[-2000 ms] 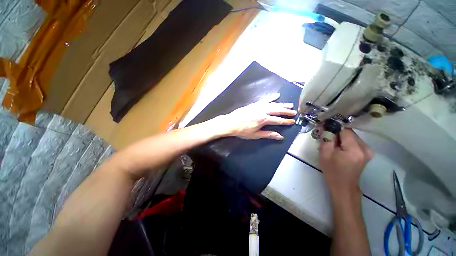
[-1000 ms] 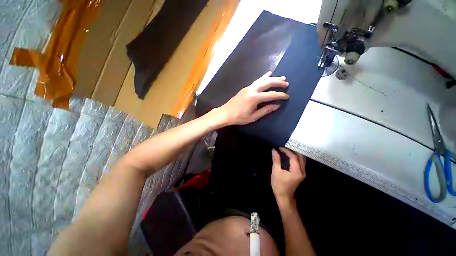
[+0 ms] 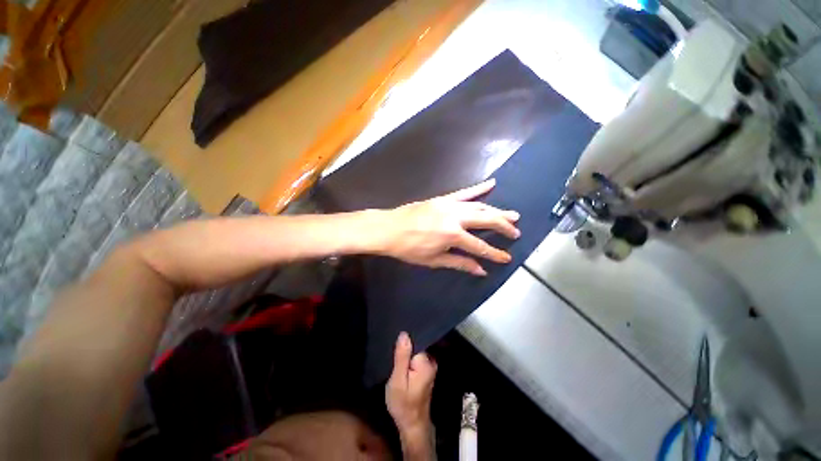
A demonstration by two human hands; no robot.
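A dark leather panel lies on the white table, its far part shiny brown-black and its near part matte blue-black. Its right edge reaches the presser foot of the white sewing machine. My left hand lies flat on the matte part, fingers spread. My right hand is at the panel's near end, below the table's front edge, thumb up and fingers curled, pinching the panel's edge.
A narrow dark panel lies on the cardboard edged with orange tape. Blue-handled scissors lie at the lower right. A cigarette juts in at the bottom. A grey-blue container stands behind the machine head.
My right hand has moved from the machine down to the panel's near end and closed on it. My left hand has slid back from the presser foot. The camera view has shifted.
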